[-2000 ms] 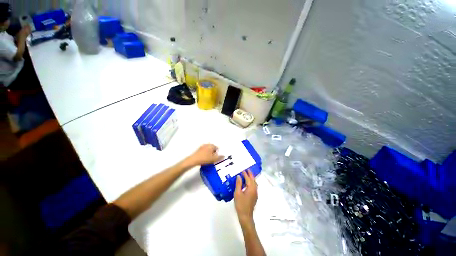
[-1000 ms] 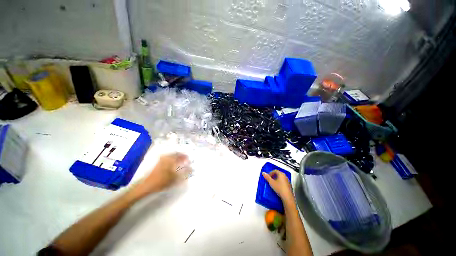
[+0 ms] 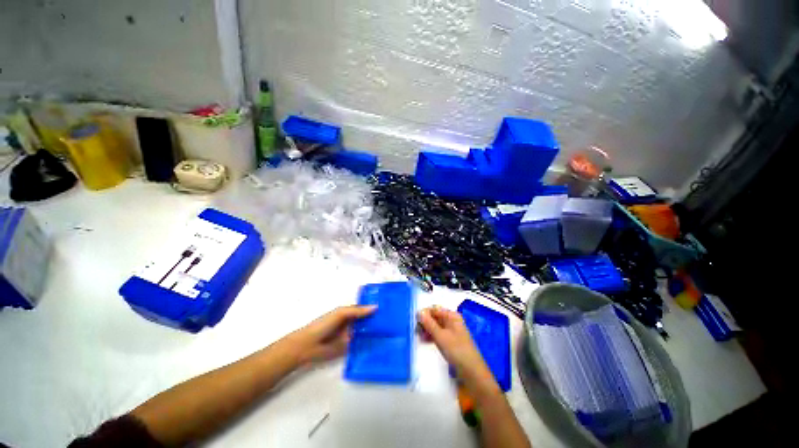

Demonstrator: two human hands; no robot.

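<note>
A plain blue tray (image 3: 382,334) is held up over the white table in front of me. My left hand (image 3: 335,330) grips its left edge. My right hand (image 3: 445,332) is at its right edge, fingertips close together by a small clear thing; blur hides whether it grips. Another blue tray (image 3: 491,343) lies on the table just right of my right hand, partly behind it. The stack of retail box sleeves (image 3: 194,267), white face with a cable picture, lies at the left. The black cable pile (image 3: 438,229) and the crumpled clear plastic heap (image 3: 315,206) lie behind the held tray.
A grey translucent basket (image 3: 536,359) of upright pale-blue pieces stands at the right. Blue blocks (image 3: 526,157) line the wall. Finished boxes (image 3: 22,254) stand at the left edge. A phone (image 3: 156,149), cream device (image 3: 200,175), yellow container (image 3: 95,157) and green bottle (image 3: 266,121) stand at the back left.
The view has swung right from the box stack. My left hand has moved right and now holds a blue tray. My right hand has moved left off the tray stack towards the held tray.
</note>
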